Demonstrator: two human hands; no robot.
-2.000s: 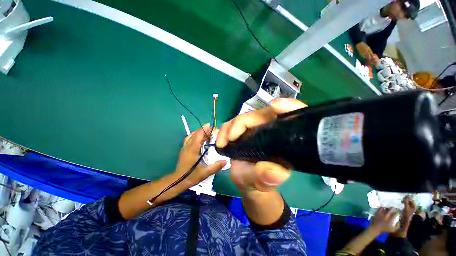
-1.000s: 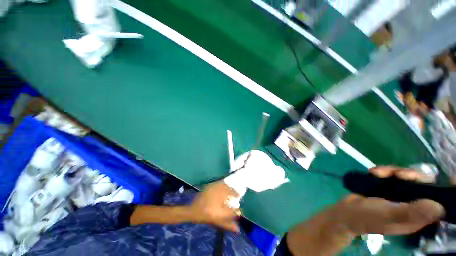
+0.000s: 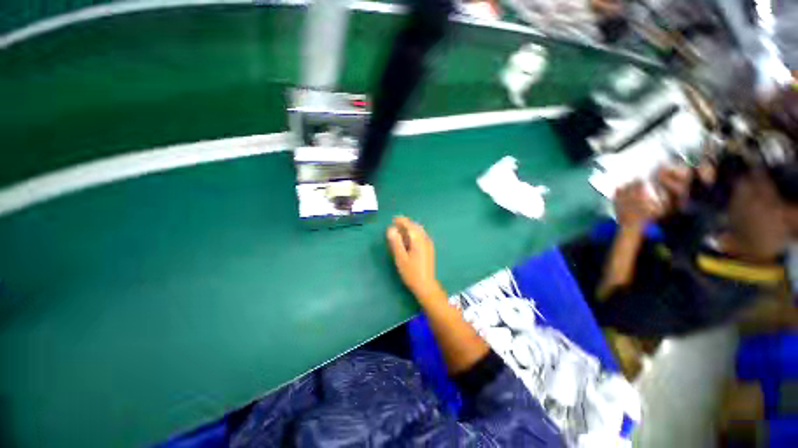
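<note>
My right hand (image 3: 413,254) is over the green bench top, blurred. Its fingers look slightly apart, and I see nothing in it. My left hand is out of the picture. The black electric screwdriver (image 3: 404,83) hangs blurred above the bench, its lower end beside the silver-grey screw feeder (image 3: 337,203). The feeder is ahead and to the left of my right hand. A white part (image 3: 514,188) lies on the bench to the right of the hand, not touching it.
A blue bin (image 3: 573,302) heaped with white parts is at the bench edge beside my right forearm. A dark block (image 3: 579,131) and white parts are farther right, where a neighbour's hands (image 3: 643,203) are. Another white piece (image 3: 525,72) is beyond the white rail.
The view has swung right. My right hand has let go of the screwdriver, which now hangs free. My left hand and the white housing near it have left the picture.
</note>
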